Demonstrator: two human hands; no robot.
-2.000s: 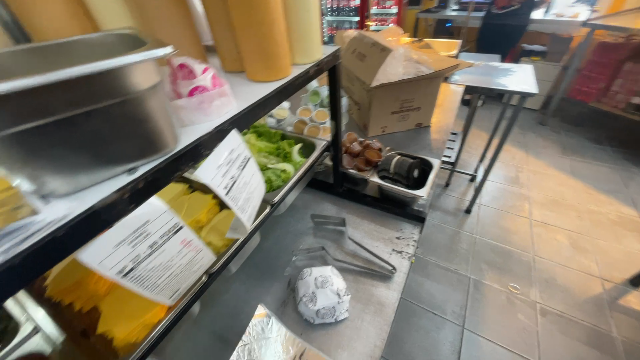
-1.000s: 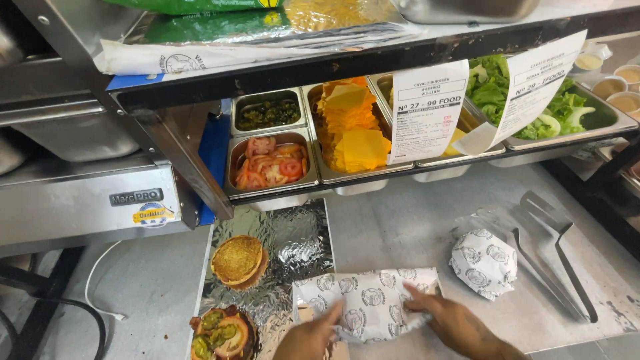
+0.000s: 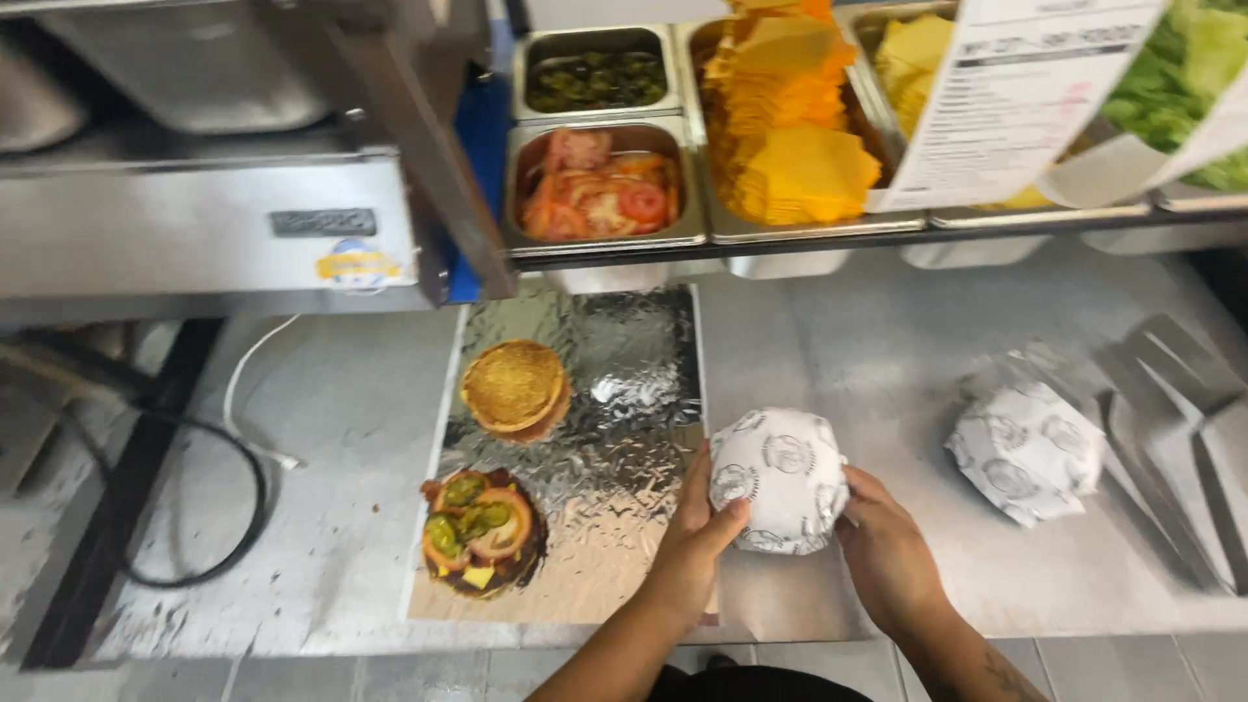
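Note:
Between my two hands is a paper-wrapped burger (image 3: 780,480), round and printed, just above the steel counter. My left hand (image 3: 697,536) grips its left side, thumb on the front; my right hand (image 3: 885,546) holds its right side, fingers partly hidden. Left of them lies a foil sheet (image 3: 624,390) bearing a toasted bun (image 3: 515,387) and, nearer to me, an open burger (image 3: 483,531) topped with jalapeño slices, what look like onion rings, and cheese. A second wrapped burger (image 3: 1026,450) rests at the right, beside metal tongs (image 3: 1170,478).
Above the counter's back, a rack holds steel pans of tomato slices (image 3: 600,195), jalapeños (image 3: 597,80), orange cheese slices (image 3: 795,166) and lettuce (image 3: 1170,88). Printed order slips (image 3: 1014,93) hang in front. A steel appliance (image 3: 195,229) and a black cable (image 3: 258,507) are at left.
One second ago my hands were on a flatter piece of printed paper at the counter's front; now a rounded wrapped burger is between them. The view has swung from the right side of the counter.

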